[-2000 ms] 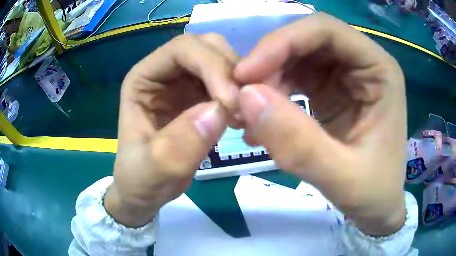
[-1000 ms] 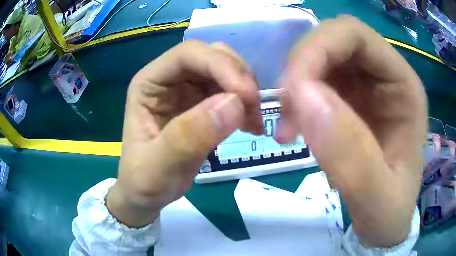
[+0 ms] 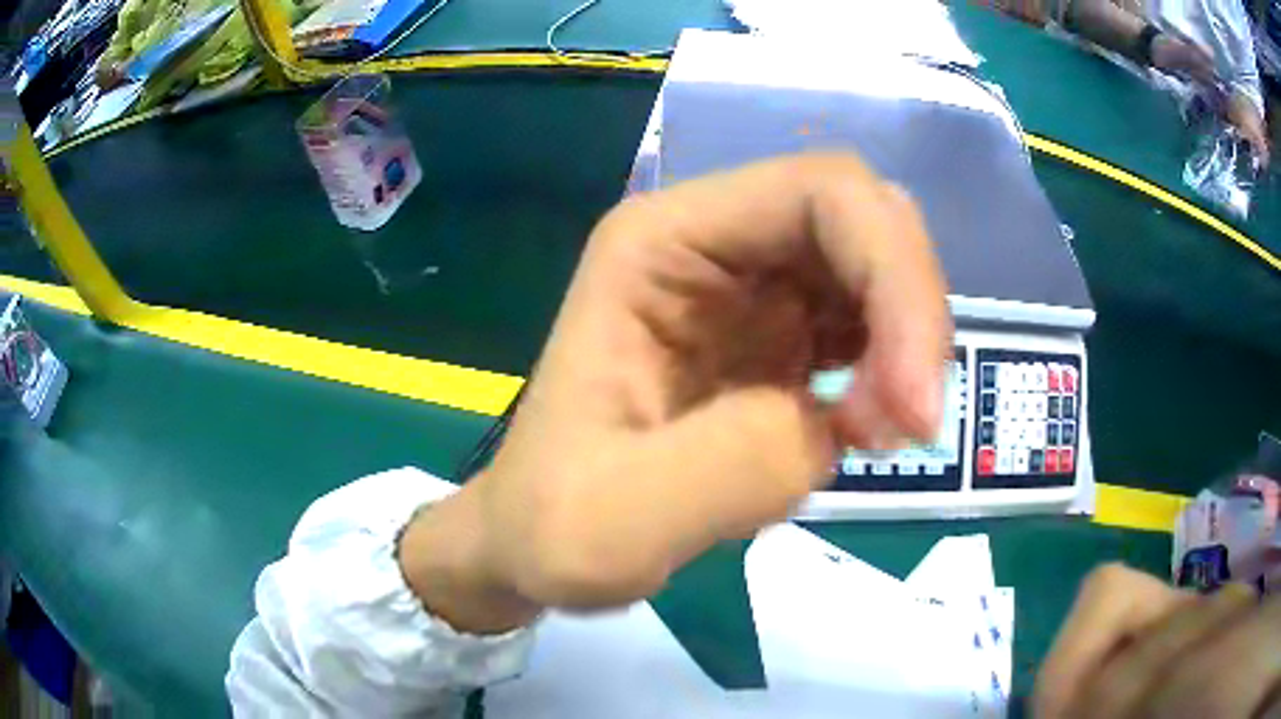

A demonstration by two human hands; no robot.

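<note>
My left hand (image 3: 703,407) is raised in front of the scale, its thumb and fingers curled close together. I cannot tell if something tiny is between the fingertips. My right hand (image 3: 1159,649) is blurred at the lower right, cut off by the picture's edge; its fingertips and any hold are unclear. The white digital scale (image 3: 1033,502) has a flat grey weighing pan (image 3: 899,176) with nothing seen on it. My left hand covers much of the display. The keypad (image 3: 1027,417) shows on the right. White angular paper sheets (image 3: 878,618) lie in front of the scale.
A clear pink-printed box (image 3: 361,162) lies on the dark green belt (image 3: 520,155). Another box (image 3: 28,368) is at the left edge. Boxes (image 3: 1219,534) stand at right. A yellow edge (image 3: 323,355) crosses the bench. Another person's hands (image 3: 1180,59) show at upper right.
My hands have separated. My right hand has dropped to the lower right; my left hand stays raised. The view has shifted right, uncovering the keypad. The box on the belt appears farther right.
</note>
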